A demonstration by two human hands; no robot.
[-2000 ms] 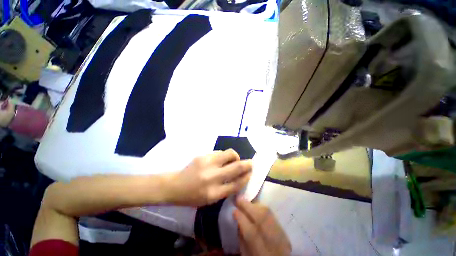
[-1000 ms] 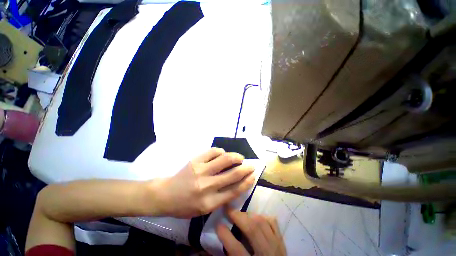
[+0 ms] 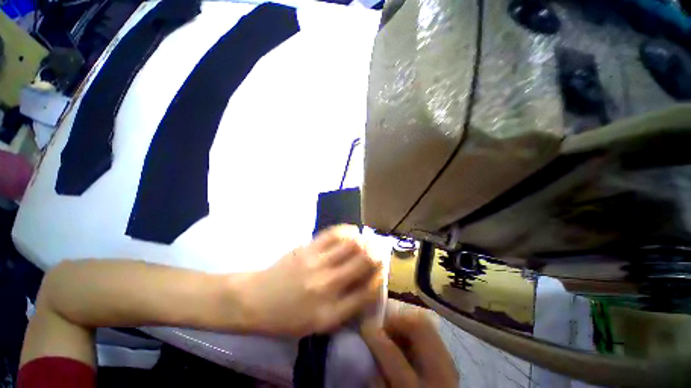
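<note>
A black piece (image 3: 336, 210) with a white strip (image 3: 381, 267) along it lies by the needle area, its lower end hanging toward me. My left hand (image 3: 322, 284) rests on it, fingers bent and pressing or pinching the strip. My right hand (image 3: 413, 345) is just below, thumb and fingers at the strip's edge, partly cut off by the bottom edge. Both hands are slightly blurred. The sewing machine head (image 3: 432, 114) stands right of the hands and hides the needle.
Two curved black pieces (image 3: 178, 140) lie side by side on the white tabletop (image 3: 280, 114). A curved beige guard (image 3: 485, 326) crosses the lower right. A green tool (image 3: 602, 324) lies at the right. Part of a pink shape shows at the far left edge.
The view has shifted, and the machine head looms closer. Both hands stay on the work; the strip, angled before, now runs straighter beside the black piece. My right hand has moved slightly right.
</note>
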